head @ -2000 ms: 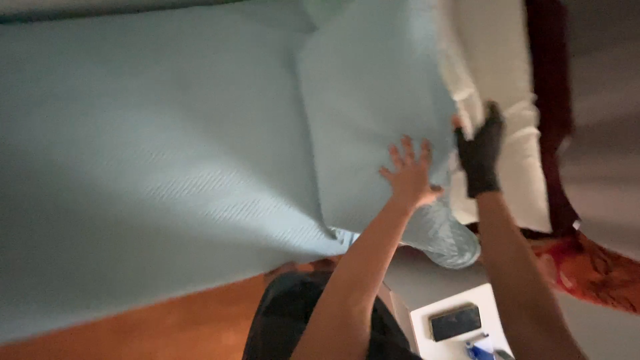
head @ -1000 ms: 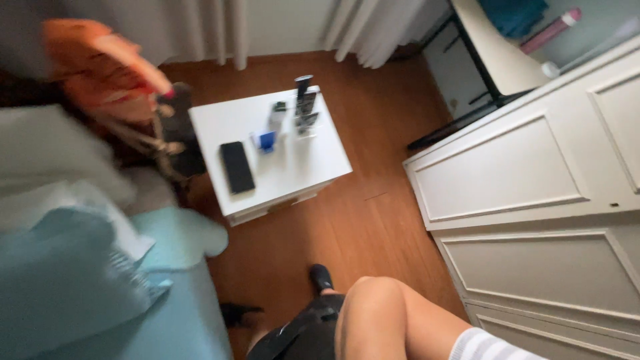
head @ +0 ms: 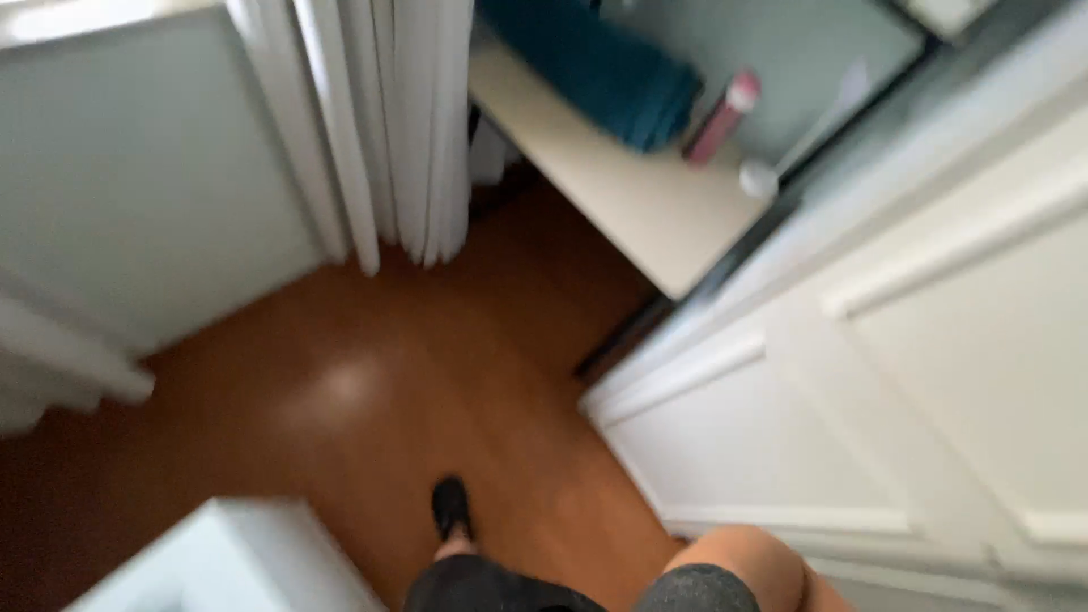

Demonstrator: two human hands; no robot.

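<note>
My left hand is outside the view. At the bottom edge, right of centre, bare skin shows beside a rounded dark grey fabric [head: 697,588]; it may be my gloved right hand, but blur and the frame edge hide its fingers and anything it holds. Left of it are dark clothing [head: 493,586] and a foot in a black shoe [head: 450,506] on the wooden floor [head: 476,391]. The corner of a white bedside table [head: 255,535] stands at the lower left. On a pale desk top [head: 629,204] lie a rolled teal cloth [head: 603,76] and a pink bottle [head: 722,119].
White panelled furniture [head: 850,408] runs along the right side. Long white curtains [head: 408,127] hang at the upper left, beside a pale wall [head: 144,178]. A small white round object [head: 758,178] sits at the desk's right end, near its black frame.
The view has swung from the bed, past the bedside table, to the desk and curtains. Both hands were on the bedding two seconds ago; they are no longer there in view.
</note>
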